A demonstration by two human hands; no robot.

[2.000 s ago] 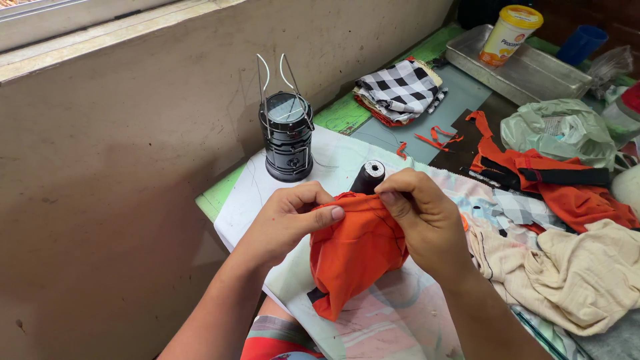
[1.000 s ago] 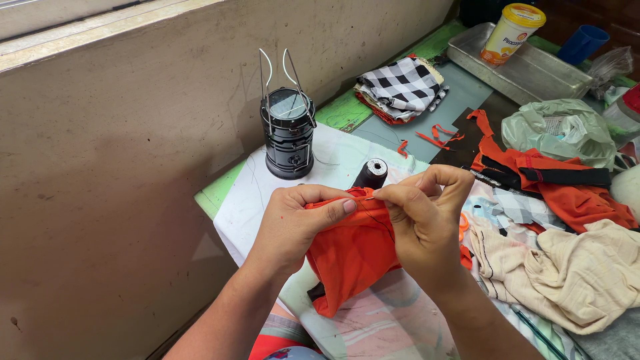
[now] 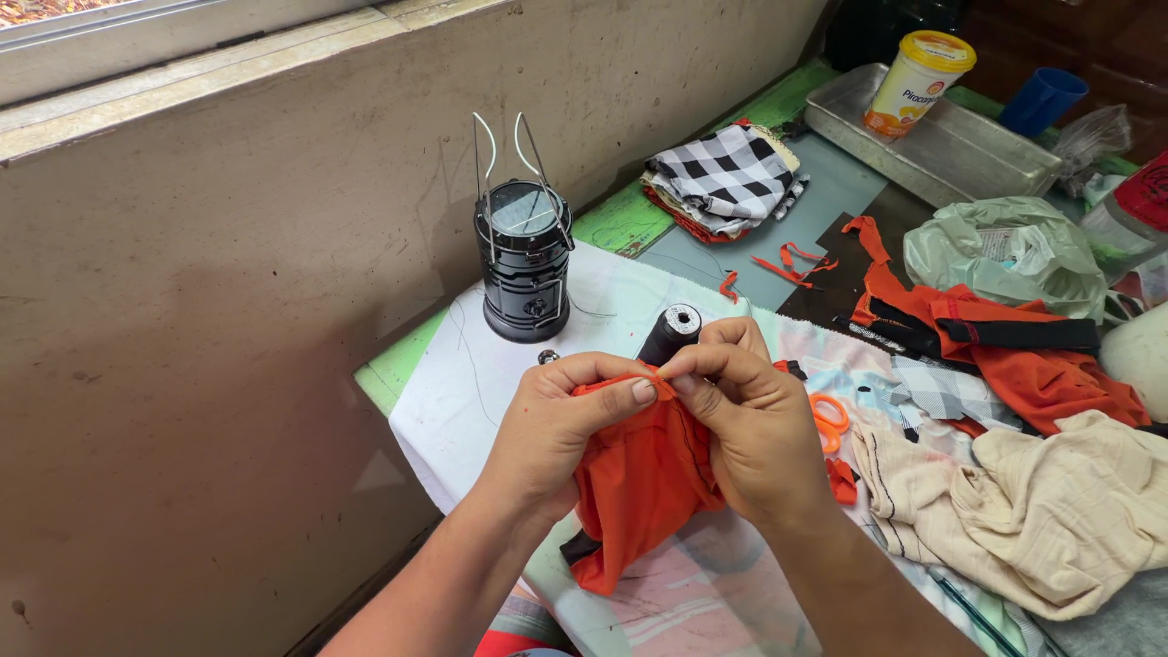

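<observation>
Orange fabric (image 3: 639, 474) with a dark stitched line hangs between my hands. My left hand (image 3: 561, 424) pinches its upper edge between thumb and forefinger. The fingertips of my right hand (image 3: 753, 411) meet the same edge just beside the left thumb; whether they also hold a needle or thread cannot be told. Right behind the hands is a spool of black thread (image 3: 671, 333). A small metal object (image 3: 547, 356) lies near my left knuckles. Partly hidden by my right hand, orange-handled scissors (image 3: 829, 422) rest on the cloth.
A black lantern (image 3: 525, 265) stands beyond my left hand, near the wall. Folded checked cloth (image 3: 721, 173), orange scraps (image 3: 794, 266) and a metal tray (image 3: 958, 155) with a yellow-lidded tub (image 3: 917, 87) are farther back. Right are a plastic bag (image 3: 1004, 251) and beige fabric (image 3: 1049, 511).
My right hand has turned and its fingertips have closed in beside my left thumb; two seconds ago the hands were farther apart on the fabric edge. The orange scissor handles show more now.
</observation>
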